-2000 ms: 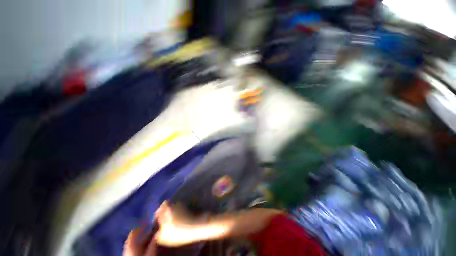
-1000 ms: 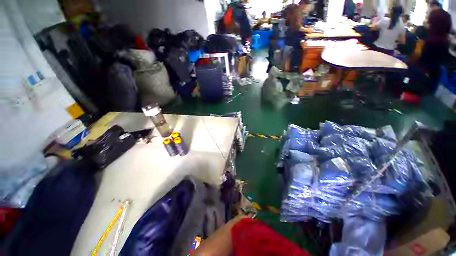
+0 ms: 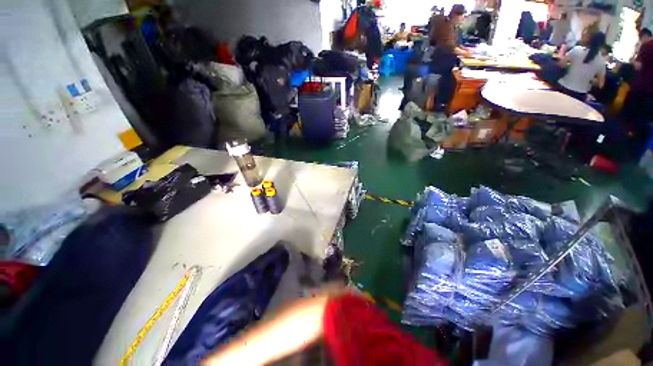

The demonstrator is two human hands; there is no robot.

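The jacket lies at the table's near edge, its shiny navy part uppermost. Some grey cloth shows to its right, partly behind my forearm. My right forearm in a red sleeve reaches left across the bottom of the picture, blurred. My right hand is cut off by the bottom edge, so I cannot see what it holds. My left hand is not in view. A yellow tape measure lies flat left of the jacket, with a pale narrow strip beside it.
The white table bears dark spools with yellow-orange ends, a clear bottle, a black plastic bag and a dark navy heap at left. Bagged blue clothing stands at right on green floor. People are in the background.
The view has swung up from the jacket to the room and settled. My hands, seen blurred at the bottom earlier, have left the picture. The forearm now hides the crest on the jacket's grey part.
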